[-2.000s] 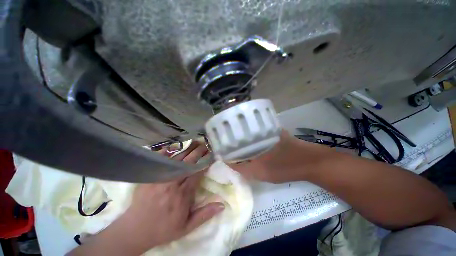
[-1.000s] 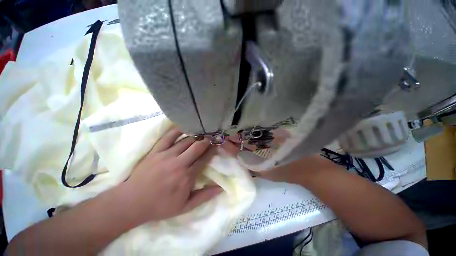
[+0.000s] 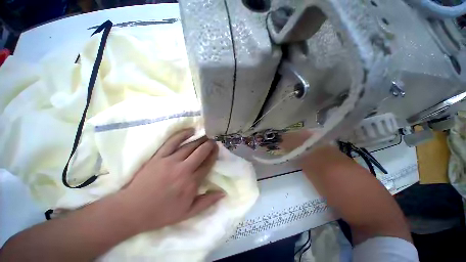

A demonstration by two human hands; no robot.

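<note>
Pale yellow cloth (image 3: pixel 127 66) lies bunched on the table left of and below the machine head. A grey strip (image 3: pixel 148 121) runs across it and a black cord (image 3: pixel 84 117) lies on it in a long curve. My left hand (image 3: pixel 171 176) lies flat on the cloth, fingers spread, fingertips just left of the presser foot (image 3: pixel 240 142). My right hand (image 3: pixel 296 142) is behind the machine head at the needle area, mostly hidden; its forearm shows at right. I cannot tell what its fingers hold.
The white-grey machine head (image 3: pixel 255 61) fills the upper middle and right. Black-handled shears (image 3: pixel 365 156) lie right of my right forearm. A ruler scale (image 3: pixel 281 220) runs along the table's front edge. A brown piece (image 3: pixel 432 156) is at far right.
The view has swung left and back from the machine, so the head sits further right and more cloth shows. My left hand stays on the cloth; my right hand has gone further behind the head.
</note>
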